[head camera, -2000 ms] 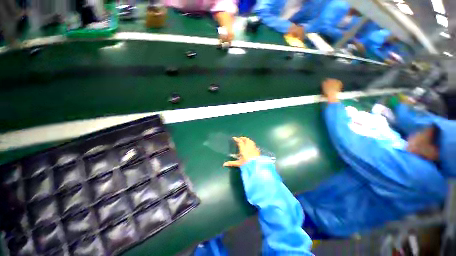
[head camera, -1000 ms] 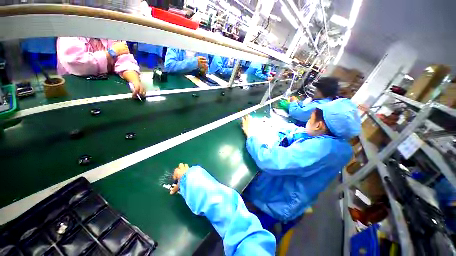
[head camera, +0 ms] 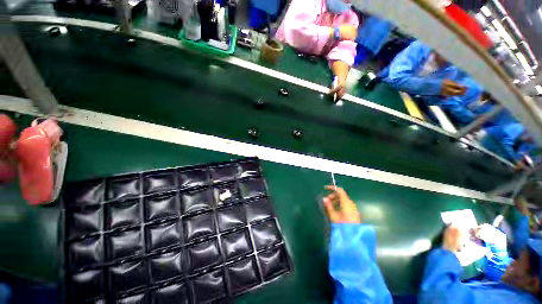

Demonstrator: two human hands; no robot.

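My right hand (head camera: 342, 206), in a blue sleeve, is over the green bench to the right of the blister tray. Its fingers are closed on a clear sheet, seen only as a faint glossy edge beside them; a thin white sliver (head camera: 334, 180) shows at the fingertips. The black blister tray (head camera: 163, 240) lies on the bench, its lower edge cut off. Its pockets look empty except one near the upper right, which holds a small pale-centred piece (head camera: 224, 195). My left hand is not in view.
A white rail (head camera: 285, 157) separates the bench from the green belt, where black units (head camera: 296, 133) lie. A coral-pink fan (head camera: 37, 163) stands left of the tray. Across the belt are a green bin (head camera: 208, 46), a tape roll (head camera: 271, 51) and workers. Another worker's hand (head camera: 453, 237) is at right.
The view has swung left and down, bringing the pink fan and more of the tray into sight. My right hand remains beside the tray, its fingers now pointing toward the rail.
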